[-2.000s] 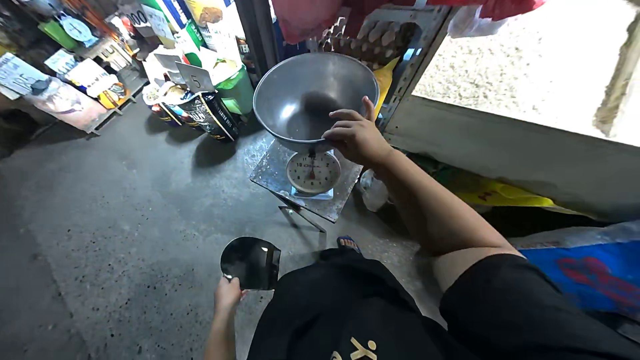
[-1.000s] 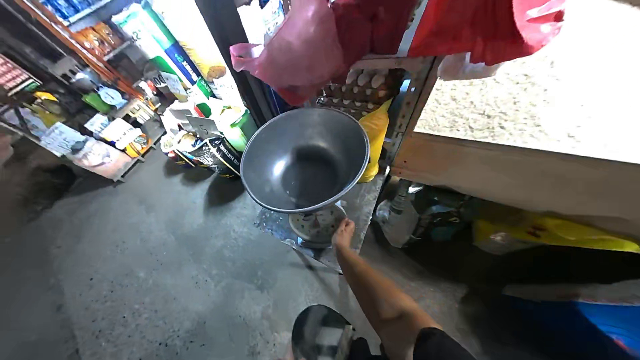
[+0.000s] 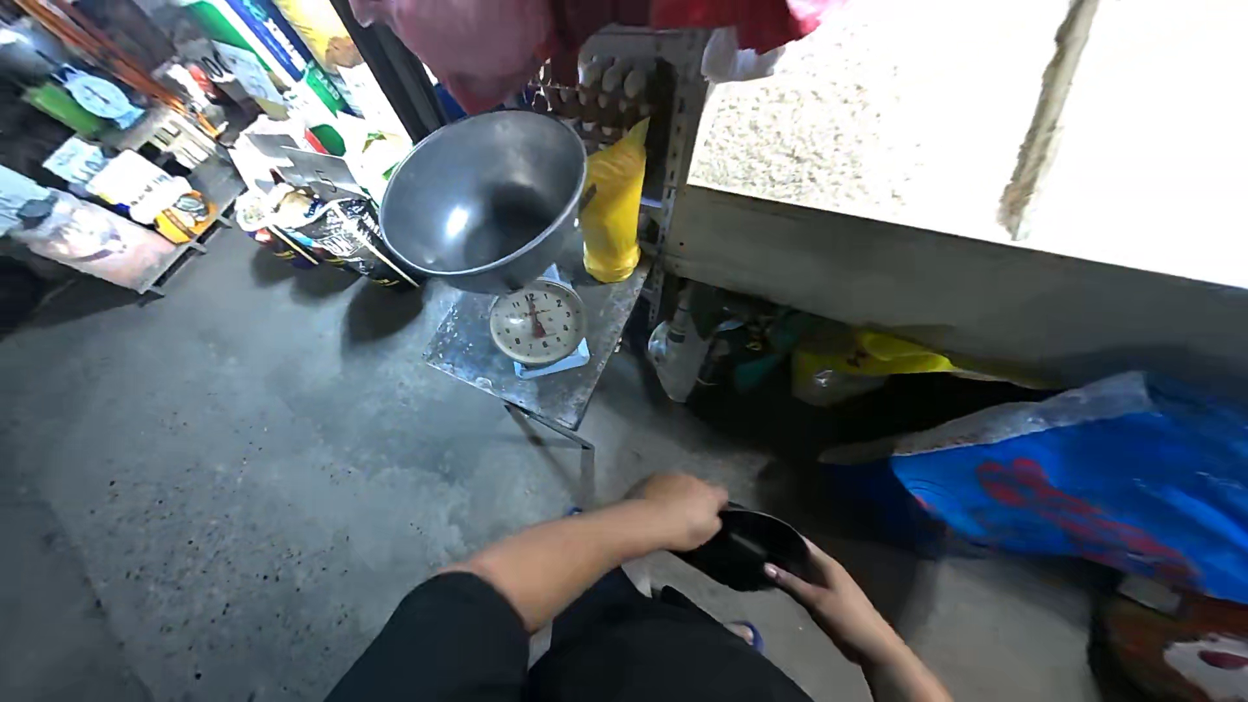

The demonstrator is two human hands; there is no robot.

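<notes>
Low in the view, a black scoop point(image 3: 749, 552) is held between my two hands, tilted, with its dark hollow partly seen. My left hand point(image 3: 684, 511) is closed around its left end. My right hand point(image 3: 827, 597) grips its right side, thumb over the rim. Farther forward, a large grey metal bowl point(image 3: 478, 195) rests tilted on top of a dial weighing scale point(image 3: 538, 324). The scale stands on a small worn metal-topped table point(image 3: 570, 395). Neither hand touches the bowl or scale. The scoop's underside is hidden.
A yellow bag point(image 3: 614, 210) stands right of the bowl, with egg trays point(image 3: 609, 93) behind. A pale bin wall point(image 3: 877, 283) runs along the right, holding whitish grains point(image 3: 799, 146). A blue sack point(image 3: 1053, 478) lies lower right. Packaged goods point(image 3: 331, 219) stand left; red plastic bags point(image 3: 487, 39) hang above.
My right hand, earlier at the bowl's rim, is now on the scoop low in the view. The scoop, held by my left hand at lower left two seconds ago, is now farther right.
</notes>
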